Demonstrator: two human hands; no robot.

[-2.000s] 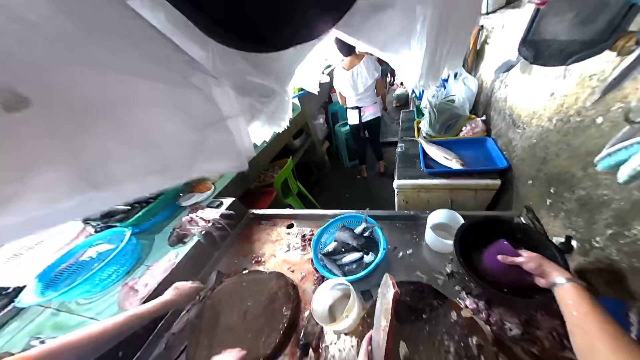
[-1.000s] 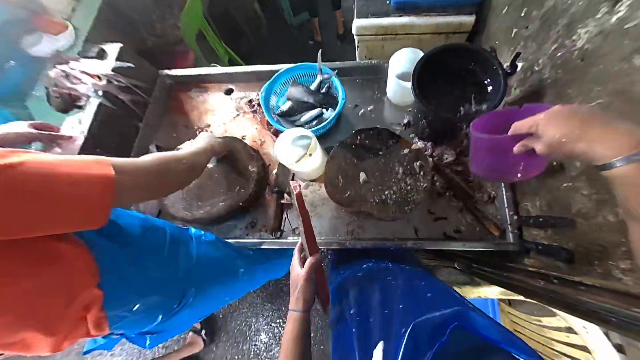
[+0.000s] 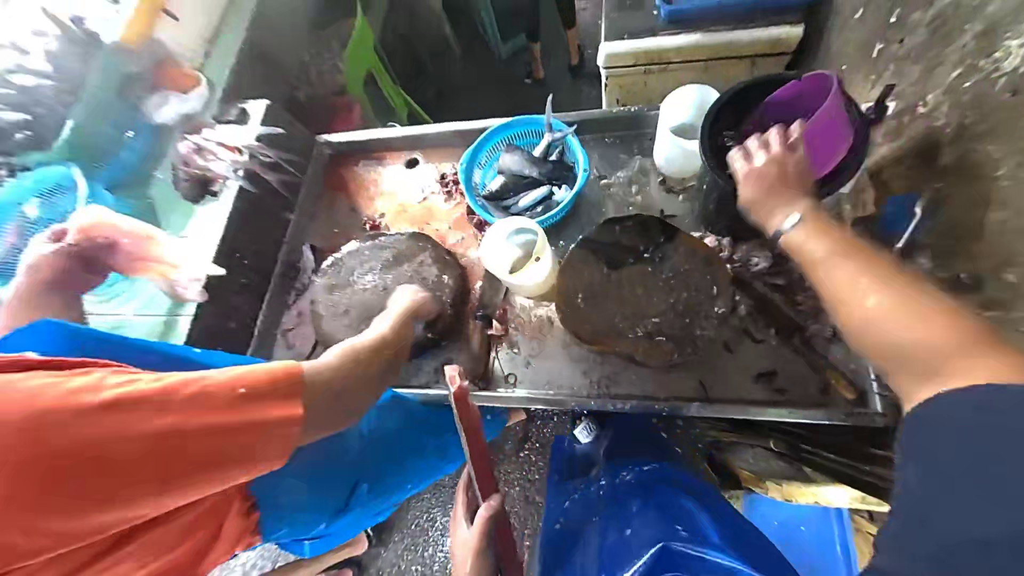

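Observation:
My left hand [image 3: 474, 524] is closed around a long reddish slab of fish [image 3: 482, 464], upright in front of the metal tray's near edge. At the upper right, my right hand [image 3: 770, 172] grips a purple plastic scoop-like container [image 3: 824, 120], tilted over the mouth of a black bucket [image 3: 852, 172]; its fingertips are partly blurred. Between my hands lies a wet round chopping block [image 3: 644, 292]. A white plastic container [image 3: 520, 256] stands against the block's left side, and another white container [image 3: 686, 132] is beside the bucket.
A person in an orange sleeve [image 3: 160, 416] works at the left, one hand on another round block [image 3: 384, 280], the other holding a pink fish piece [image 3: 132, 248]. A blue basket of fish [image 3: 524, 172] sits at the back of the metal tray [image 3: 640, 396]. A knife-like tool lies right of my block.
My right hand has moved the purple container from the tray's right side back to the black bucket. The co-worker's left hand now holds a pink fish piece.

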